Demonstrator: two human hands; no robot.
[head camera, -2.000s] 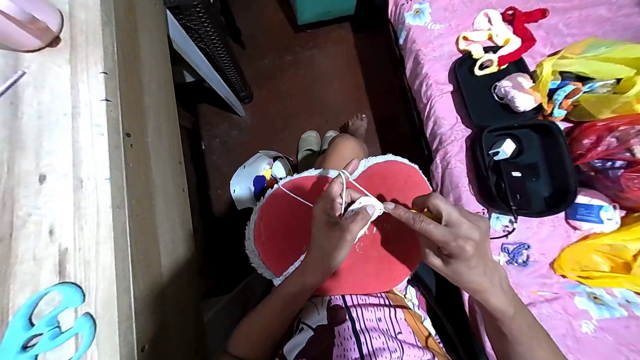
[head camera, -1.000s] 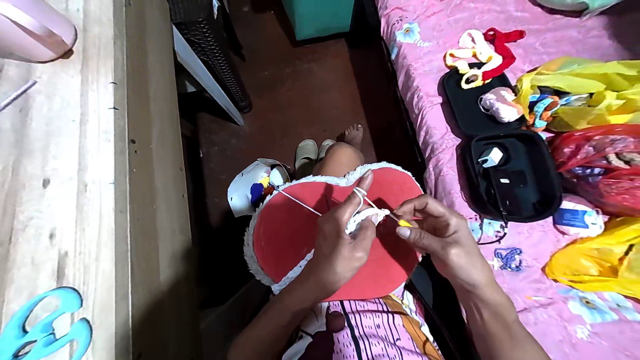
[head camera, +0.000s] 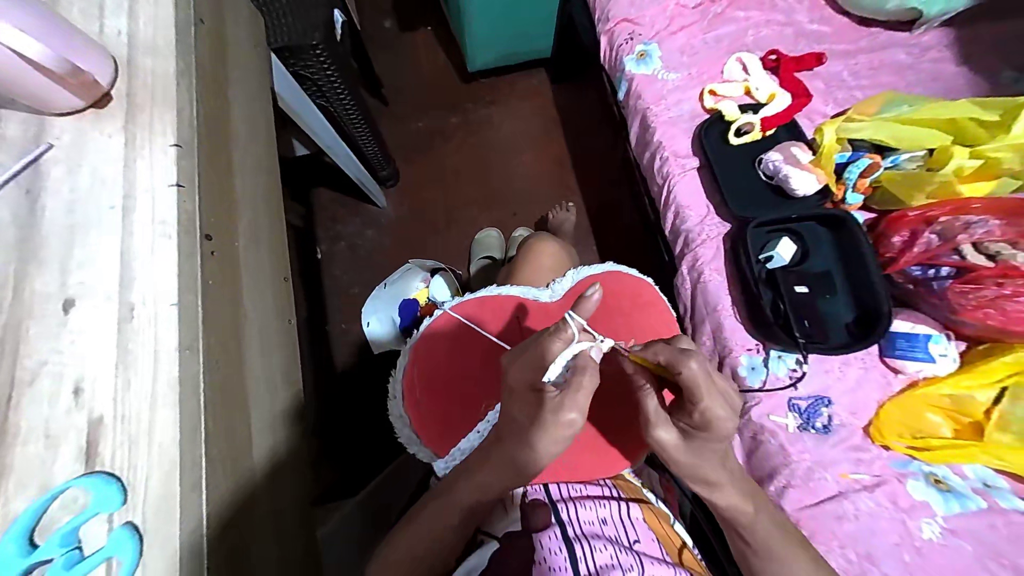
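A strip of white crochet work (head camera: 572, 358) is pinched in my left hand (head camera: 552, 392), and white yarn (head camera: 478, 326) loops over a raised finger and runs left toward a white container (head camera: 388, 308) of coloured yarn. My right hand (head camera: 688, 400) grips a crochet hook (head camera: 652, 366) with a yellow handle; its tip is at the end of the crochet work. Both hands are above a red heart-shaped board (head camera: 456, 376) with fluffy white trim, which lies on the lap.
Light blue scissors (head camera: 72, 528) lie on the wooden table (head camera: 144, 320) at left. On the pink bed cover (head camera: 640, 144) are an open black case (head camera: 816, 320), a pale pink yarn ball (head camera: 792, 170), yellow bags (head camera: 952, 144) and a red bag (head camera: 960, 264). A teal box (head camera: 508, 32) stands on the floor.
My right hand has shifted its hold on the hook and brought it back close to the crochet work. My left hand still holds the white piece.
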